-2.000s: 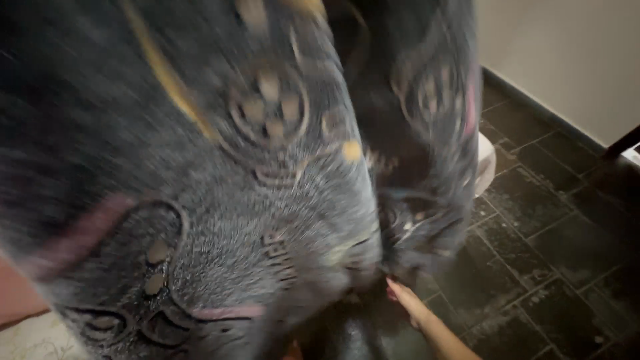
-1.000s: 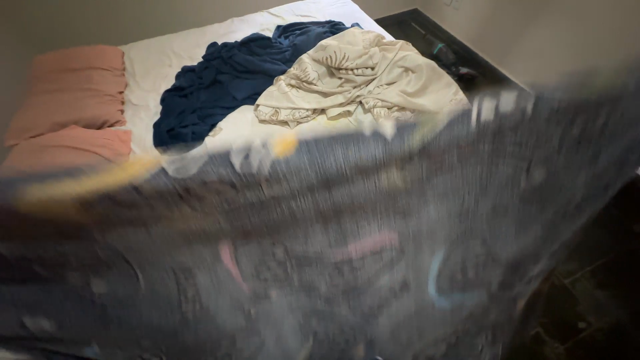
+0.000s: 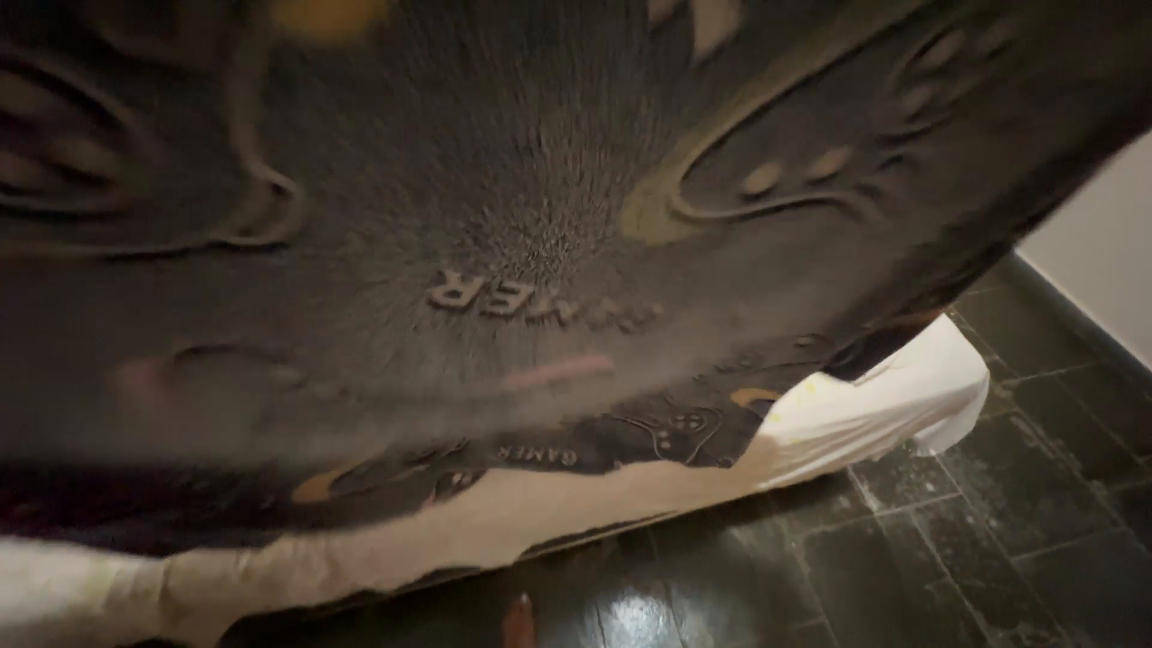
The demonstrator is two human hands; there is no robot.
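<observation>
A dark grey plush blanket (image 3: 540, 225) with raised game-controller figures and lettering fills most of the head view, spread in the air close to the camera. Its lower part hangs over a white bed sheet (image 3: 837, 423) at the bed's edge. Neither my left hand nor my right hand can be made out, and whatever holds the blanket is out of sight. At the bottom edge shows a small reddish-brown tip (image 3: 518, 623); whether it is a finger, a toe or something else, I cannot tell.
Dark stone floor tiles (image 3: 972, 504) run below and to the right of the bed. A pale wall (image 3: 1093, 234) meets them at the right. The blanket hides most of the bed.
The view has swung away from the salmon pillows and the navy and cream cloths seen one second ago. The hand at the blanket's edge in the oldest frame no longer shows.
</observation>
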